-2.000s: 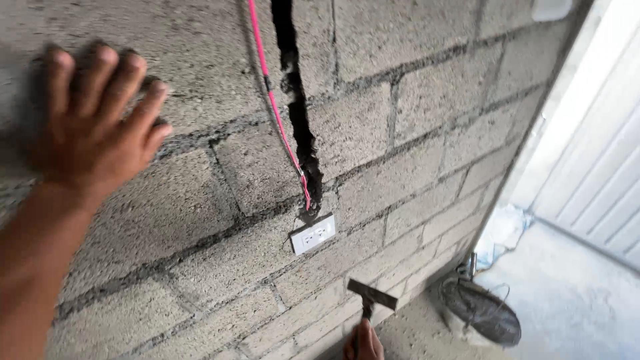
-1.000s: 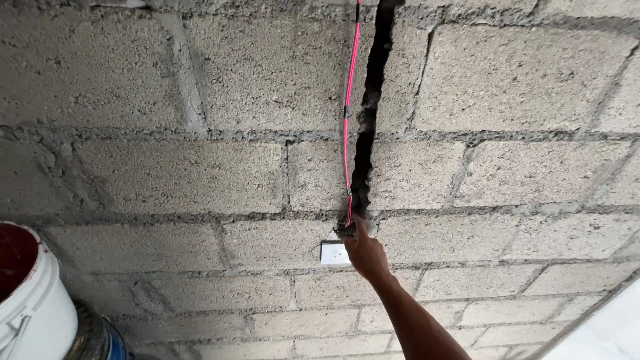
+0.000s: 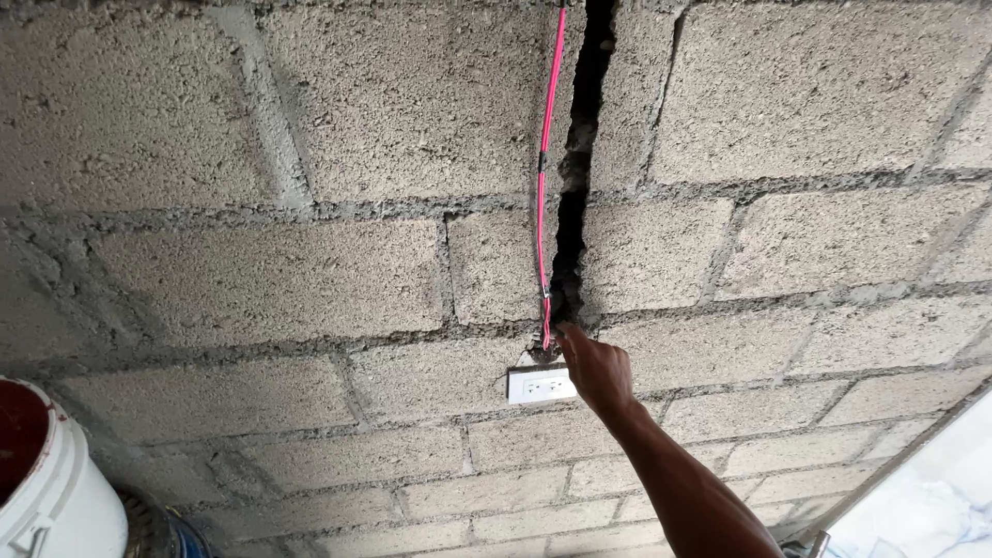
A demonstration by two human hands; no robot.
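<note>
My right hand reaches up from the lower right, its fingertips at the lower end of a dark vertical channel cut into the concrete block wall. The fingers are bent, and whether they pinch anything is hidden. Just left of the fingertips ends a pink electrical wire, which hangs along the channel with dark tape around it higher up. Below the fingers a white double outlet is set in the wall, its right end partly behind my hand. My left hand is out of view.
At the lower left stands a white plastic bucket, reddish inside, beside a dark round object with blue on it. A pale surface with bluish marks borders the wall at the lower right.
Two seconds ago my left hand lay on the wall and a hammer-like tool was in the other hand; neither that hand nor the tool shows now. My right hand stays at the channel's end since one second ago.
</note>
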